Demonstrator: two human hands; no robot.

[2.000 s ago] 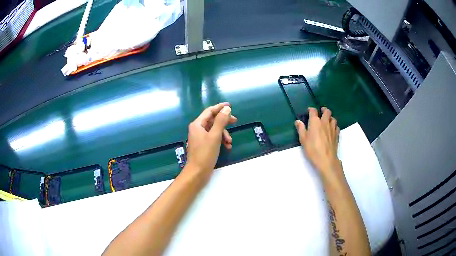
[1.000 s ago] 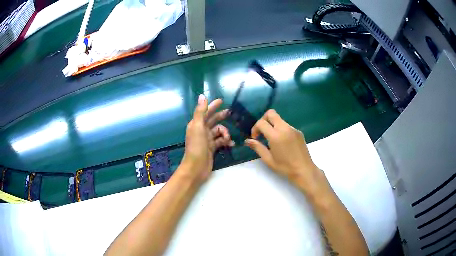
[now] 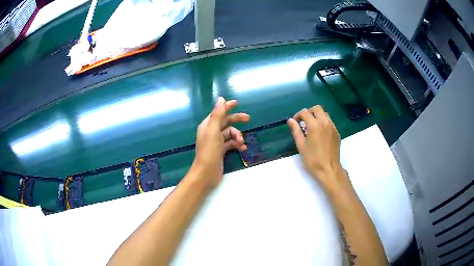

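A black phone frame (image 3: pixel 253 149) lies sideways on the green conveyor belt (image 3: pixel 171 136), its dark block and yellow-orange cable towards my left hand. My right hand (image 3: pixel 318 139) has thumb and fingers around its right end, where a small silver patch shows. My left hand (image 3: pixel 212 143) is raised at its left end, fingers spread and nothing seen in them; contact with the frame cannot be told. Another phone frame (image 3: pixel 149 174) lies to the left, its right end hidden behind my left hand. A separate phone frame (image 3: pixel 357 110) lies slantwise at the right.
More phone frames (image 3: pixel 75 192) lie in a row at the left. White padding (image 3: pixel 260 218) covers the near belt edge. A grey post (image 3: pixel 205 23) stands behind the belt, with a plastic bag (image 3: pixel 137 26) on an orange tray beyond. An off-white machine (image 3: pixel 442 156) borders the right.
The frame that my right hand was moving in the air now lies in the row. The row has shifted left. Another frame has come onto the belt at the right from the machine side.
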